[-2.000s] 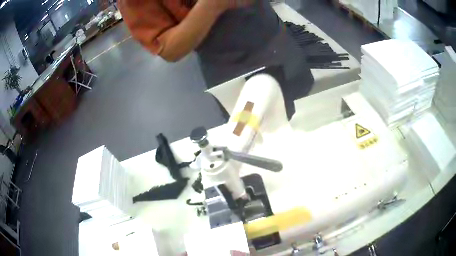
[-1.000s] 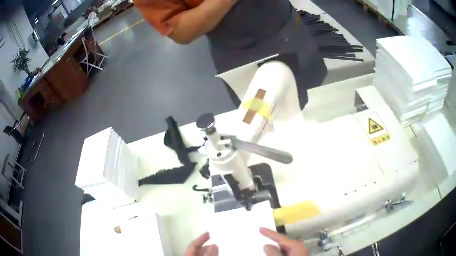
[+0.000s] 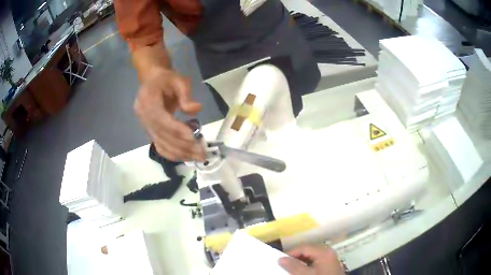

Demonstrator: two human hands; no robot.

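Note:
A white panel [image 3: 250,256] is tilted at the bottom edge, in front of the machine's presser foot assembly [image 3: 237,201] and over part of the yellow strip [image 3: 274,228]. My right hand [image 3: 315,261] grips the panel's right side, with the thumb on top; the hand is cut off by the lower edge. My left hand is not in view. The cream-white machine [image 3: 334,166] has a grey lever [image 3: 253,158] slanting right from its column. The dark knob [image 3: 193,127] on top is partly hidden by another person's hand.
An aproned person [image 3: 242,37] stands across the machine, a hand [image 3: 164,115] over the column top. White panel stacks stand left [image 3: 90,180] and right [image 3: 417,80]. Black scraps [image 3: 156,189] lie left of the machine. Black strips [image 3: 328,40] fan out behind.
The other person's hand has come down to the machine's knob. My left hand has left the picture. The panel has turned and moved back from the presser foot, with my right hand on it.

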